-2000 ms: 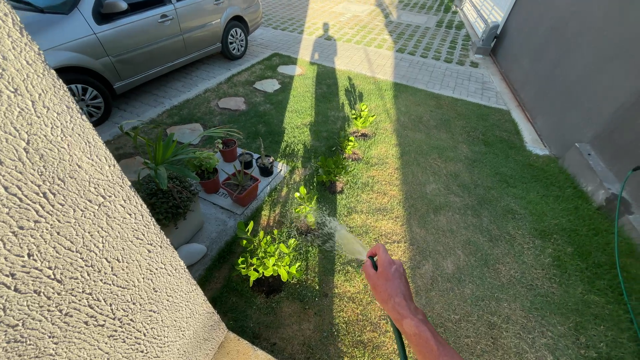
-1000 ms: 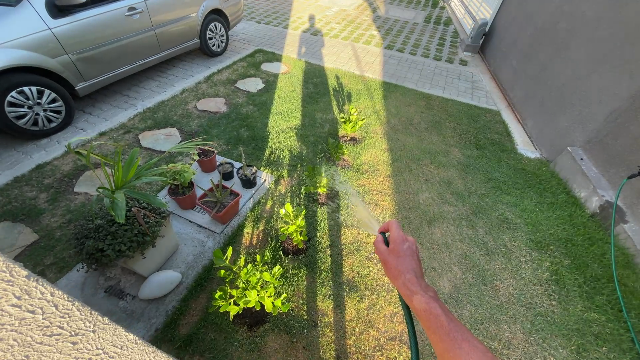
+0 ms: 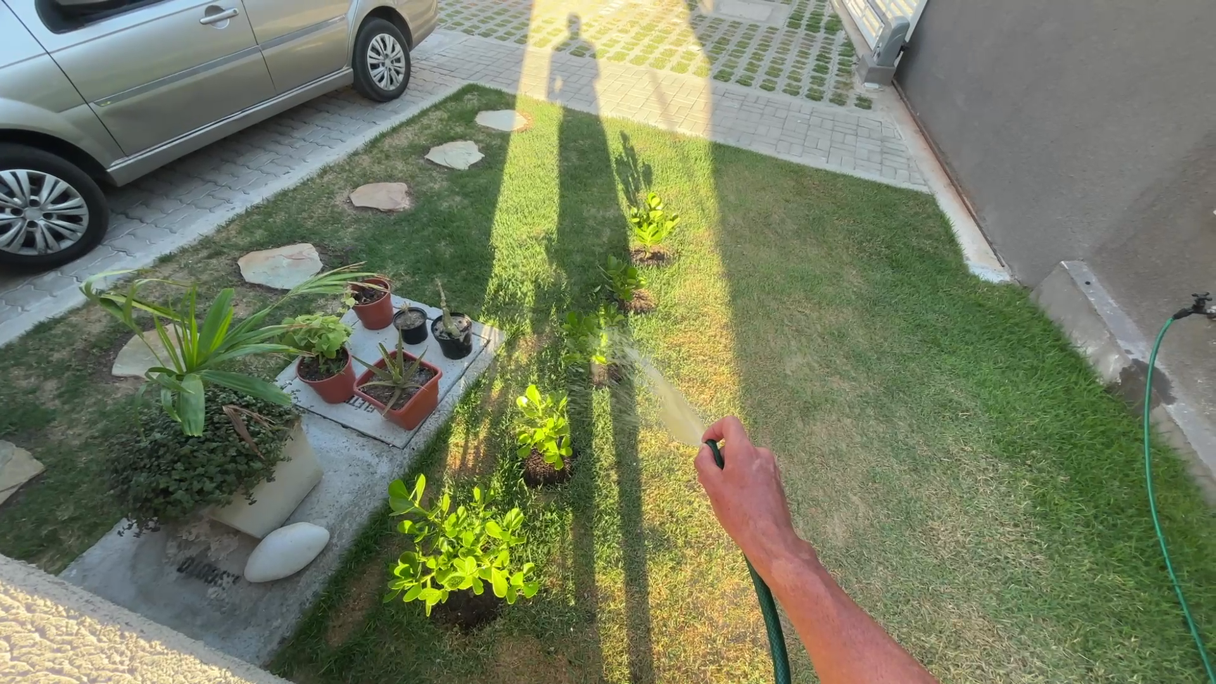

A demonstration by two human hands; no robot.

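Note:
My right hand (image 3: 746,480) is closed around the end of a green garden hose (image 3: 768,617), which hangs down below it to the lower edge. A fan of water (image 3: 670,399) leaves the hose end toward the left and falls on a small shrub (image 3: 597,347) in the middle of a row. Two leafy shrubs stand nearer, one at the bottom (image 3: 464,556) and one above it (image 3: 543,427); two others, a shaded one (image 3: 623,280) and a sunlit one (image 3: 653,223), grow farther off. Each visible base is in dark soil. My left hand is out of view.
Potted plants stand on a concrete slab (image 3: 475,366) at left, beside a large planter (image 3: 275,484) and a white stone (image 3: 287,552). A silver car (image 3: 199,76) is parked behind stepping stones. At right, the hose (image 3: 1151,456) runs from a tap (image 3: 1199,306) by the grey wall (image 3: 1073,123). Textured wall (image 3: 85,636), lower left.
The water now falls on the middle shrub; two seconds ago it sprayed near the second-nearest one. My right hand still holds the hose. The view has shifted, showing less of the textured wall.

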